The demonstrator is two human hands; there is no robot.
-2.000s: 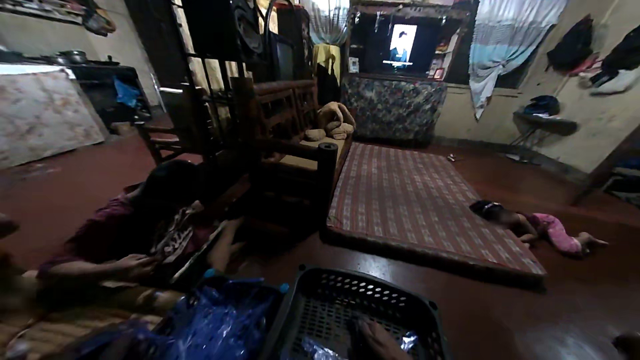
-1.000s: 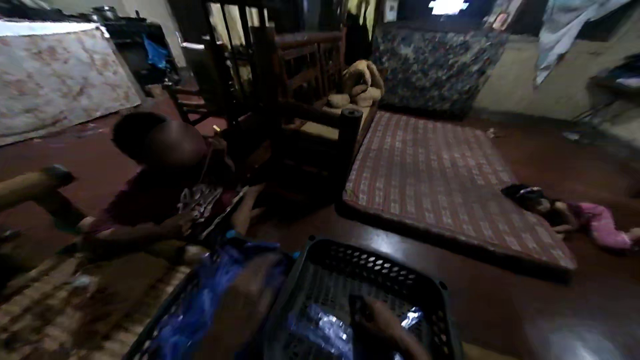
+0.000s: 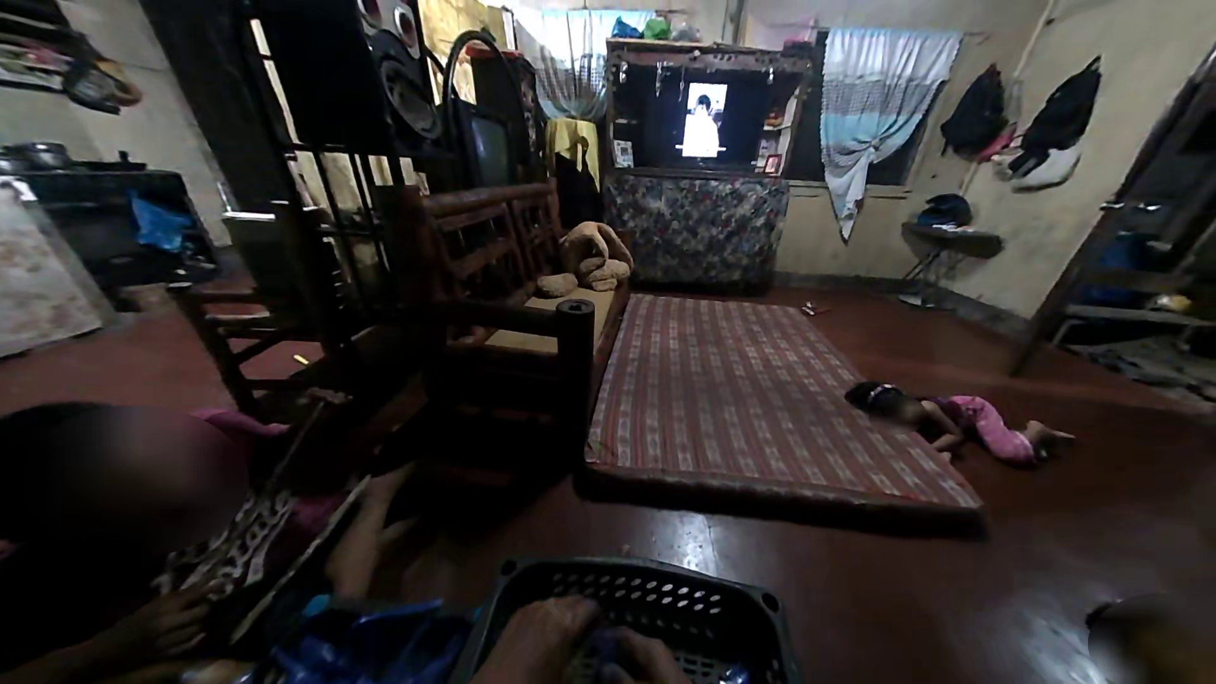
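A dark plastic basket point(image 3: 646, 575) with a perforated wall stands at the bottom centre. Over its left part is my left hand point(image 3: 546, 632), close beside my right hand point(image 3: 646, 655). Something small and dark bluish lies between the fingers of both hands; blur and shadow hide what it is. A bit of shiny clear plastic point(image 3: 733, 673) shows low in the basket. Left of the basket, blue plastic bags point(image 3: 370, 646) fill a spot against its wall.
A person point(image 3: 142, 494) sits close at left, a patterned item by their hands. A striped mattress point(image 3: 731, 399) lies on the red floor, with another person point(image 3: 978, 427) lying partly on it. A wooden bench point(image 3: 575, 332) stands behind. Part of a head point(image 3: 1140, 636) shows at bottom right.
My left hand has moved right, from over the blue bags to the basket, beside my right hand. The view has tilted up.
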